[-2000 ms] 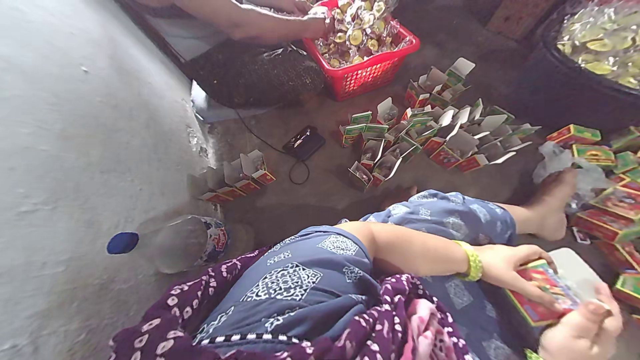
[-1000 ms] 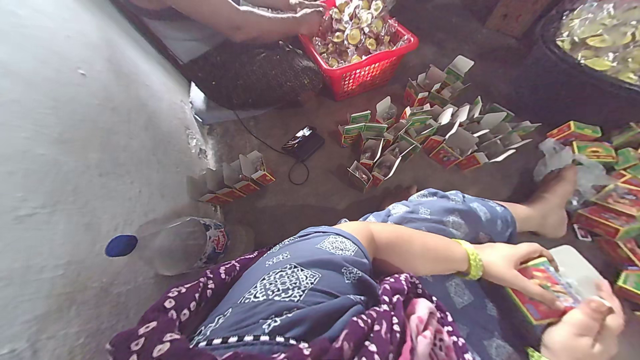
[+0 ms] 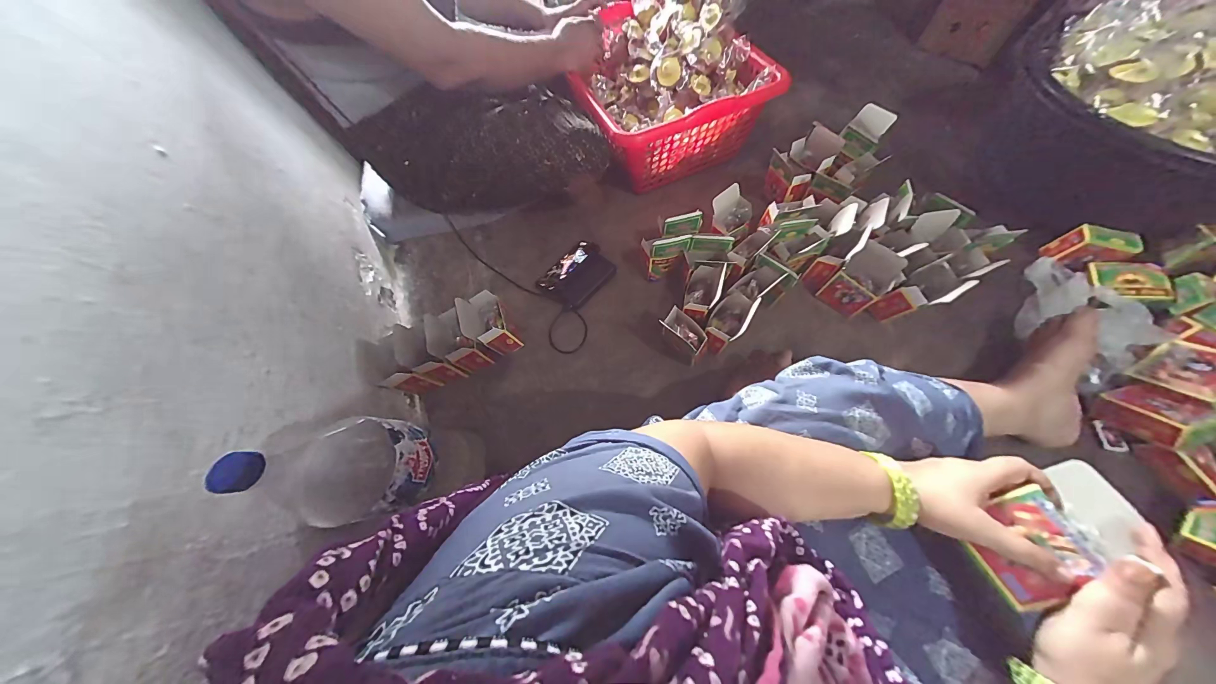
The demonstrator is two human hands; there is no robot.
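My left hand (image 3: 978,508), with a yellow-green bangle at its wrist, grips a small red, yellow and green printed cardboard box (image 3: 1035,551) at the lower right. The box's pale flap (image 3: 1097,503) stands raised. My right hand (image 3: 1116,608) is at the box's right side, its fingers bent against the flap and edge; whether it pinches anything besides is hard to tell. Several similar boxes with raised flaps (image 3: 874,271) stand on the floor ahead, and a short row of them (image 3: 465,356) stands by the wall.
Another person's hands (image 3: 579,43) are at a red plastic basket (image 3: 703,142) of wrapped pieces. A dark tub (image 3: 1054,85) holds yellowish wrapped pieces. Closed boxes (image 3: 1154,408) lie at right near a bare foot (image 3: 1054,389). A phone with a cable (image 3: 575,275) and a plastic bottle (image 3: 347,470) are on the floor.
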